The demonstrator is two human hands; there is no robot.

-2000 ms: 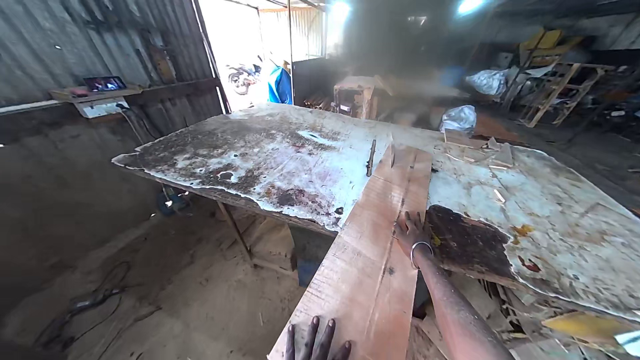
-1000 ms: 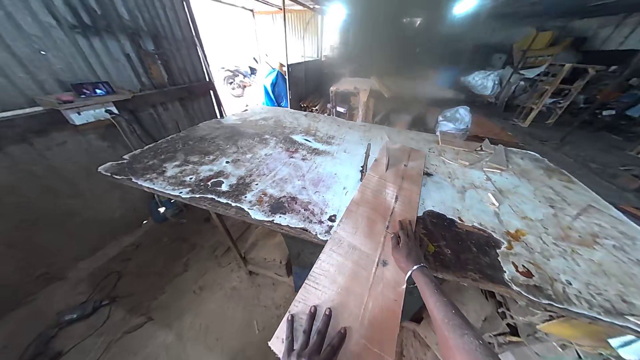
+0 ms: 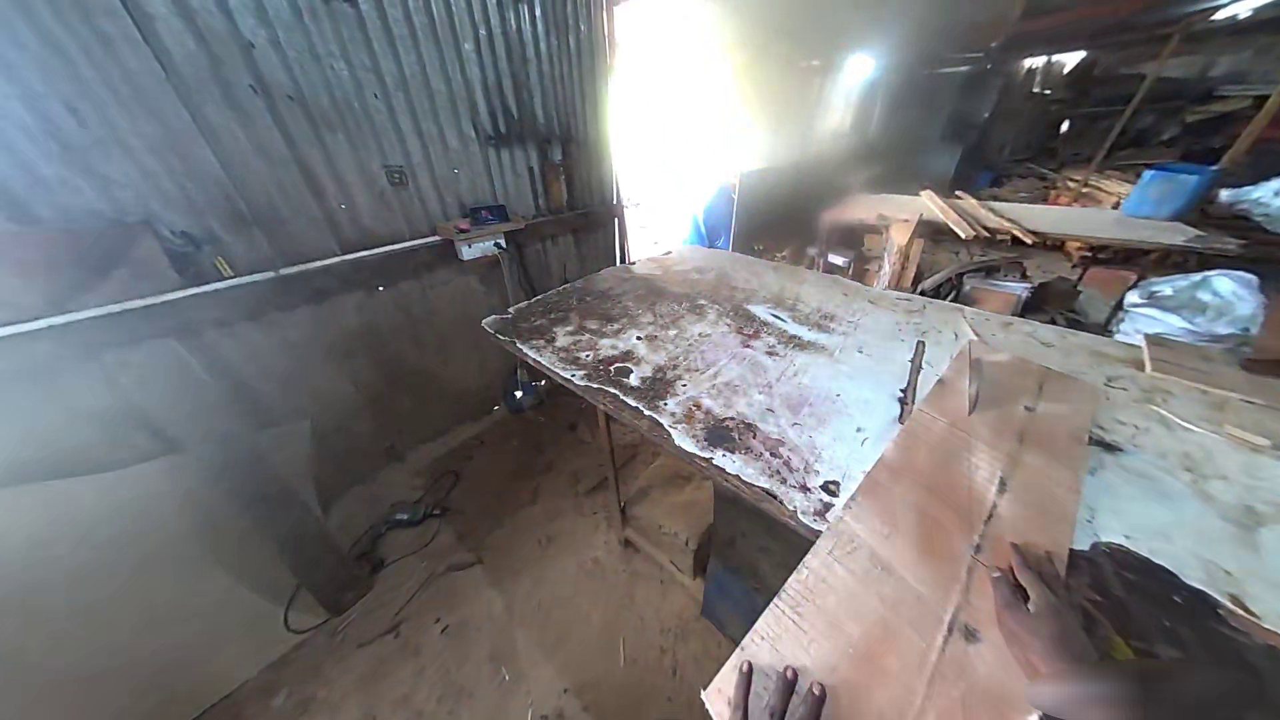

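A long brown board (image 3: 900,540), which looks like thin wood or cardboard, lies across the worn table (image 3: 720,370) and juts past its near edge. My left hand (image 3: 778,692) rests on the board's near left corner, with its fingers apart. Farther up, near the right side, my right hand (image 3: 1035,605) touches the board, and its wrist is blurred. A thin dark stick (image 3: 911,382) lies by the board's far left edge. A small pointed flap or piece (image 3: 973,380) stands out at the far end of the board.
A power tool with a cable (image 3: 405,515) lies on the dirt floor at left. A small shelf (image 3: 482,228) holds a device by the metal wall. Wood scraps (image 3: 1210,370) and a silvery plastic bag (image 3: 1190,305) are at right. A blue container (image 3: 1170,190) stands farther back.
The view has swung to the left. Both hands remain on the board; no other clear change shows.
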